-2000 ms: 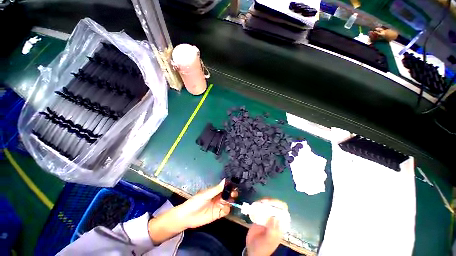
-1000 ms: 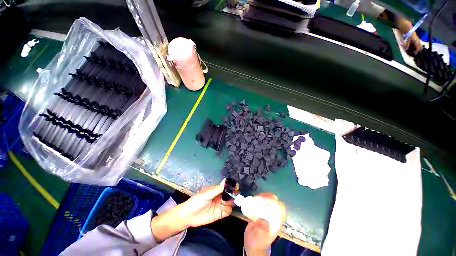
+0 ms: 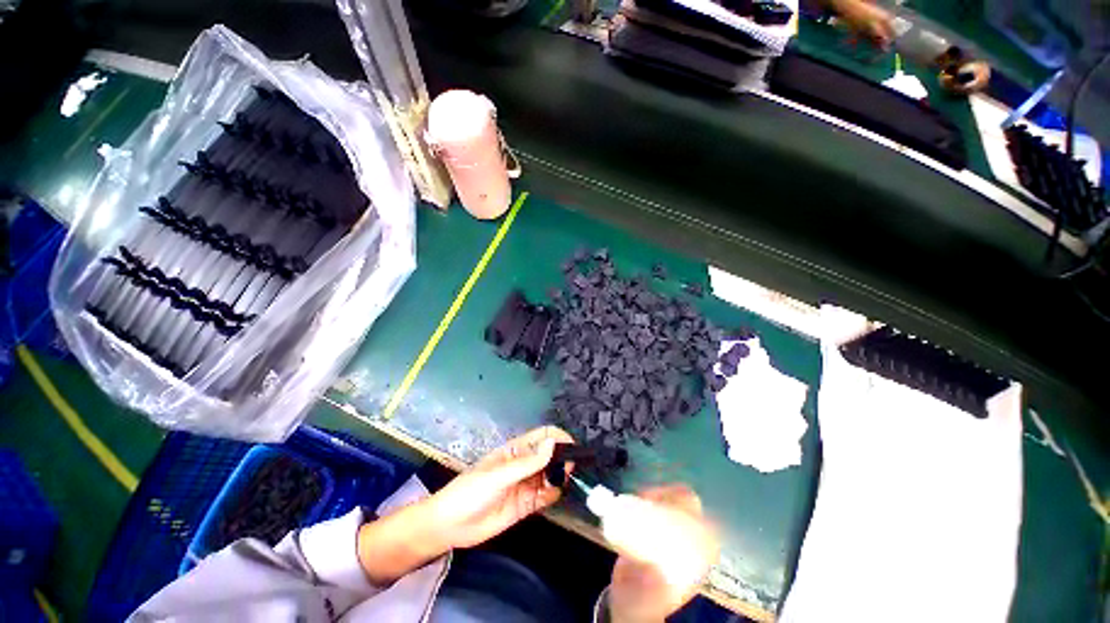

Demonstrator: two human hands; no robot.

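Observation:
My left hand (image 3: 493,497) holds a small black housing (image 3: 560,465) between thumb and fingers above the bench's front edge. My right hand (image 3: 651,578) grips a white glue bottle (image 3: 645,526), partly washed out by glare. The bottle's thin nozzle points left and its tip is at the housing; whether it touches I cannot tell. A loose heap of small dark pads (image 3: 627,347) lies just beyond my hands. A short cluster of waiting housings (image 3: 521,329) sits at the heap's left side.
A clear bag of black parts (image 3: 231,243) is at left, a pink flask (image 3: 472,158) by the metal post. A white cloth (image 3: 761,408) and white sheet (image 3: 907,499) with a black row (image 3: 925,369) lie at right. A blue bin (image 3: 274,499) is lower left. Another person's hand (image 3: 862,18) shows opposite.
The housing in my left hand has tilted from upright to more sideways. The bottle in my right hand has shifted slightly right and down. The hands across the bench have moved.

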